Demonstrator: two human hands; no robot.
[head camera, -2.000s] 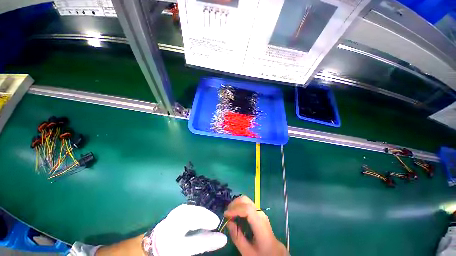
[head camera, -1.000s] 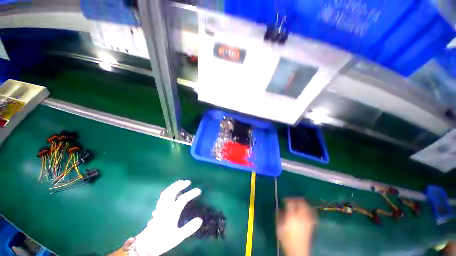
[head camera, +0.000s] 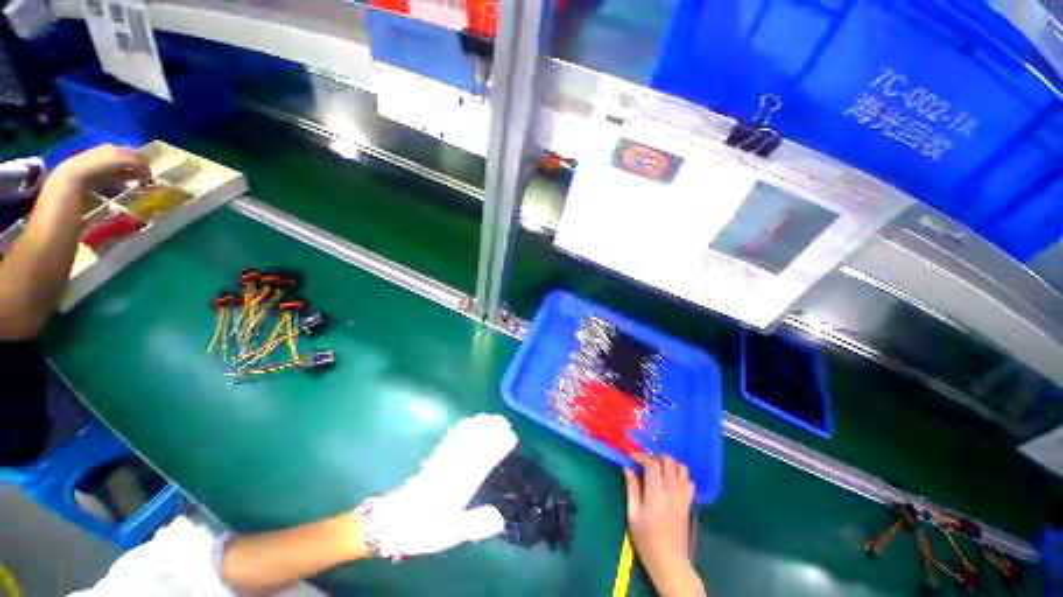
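My left hand (head camera: 437, 501), in a white glove, lies at the left side of a heap of small black parts (head camera: 539, 504), thumb and fingers apart. My bare right hand (head camera: 662, 513) reaches over the near rim of the large blue tray (head camera: 706, 397). Its fingertips are at the near end of the red wires (head camera: 609, 415); whether they grip one is hidden. Black wires (head camera: 631, 364) with silvery ends lie behind the red ones. A loose pile of harness subassemblies (head camera: 266, 320) with yellow and orange wires lies on the green mat at the left.
Another person's hand (head camera: 103, 169) is over a compartment box (head camera: 216, 190) at far left. A small blue tray (head camera: 825, 402) stands right of the large one. More harnesses (head camera: 933, 539) lie far right. A metal post (head camera: 504, 175), instruction sheet (head camera: 688, 222) and blue bin (head camera: 804, 88) are ahead.
My right hand has moved from beside my left hand, out to the right, then to the blue tray. My left hand has opened beside the heap. The view has turned left; another person's arm appears.
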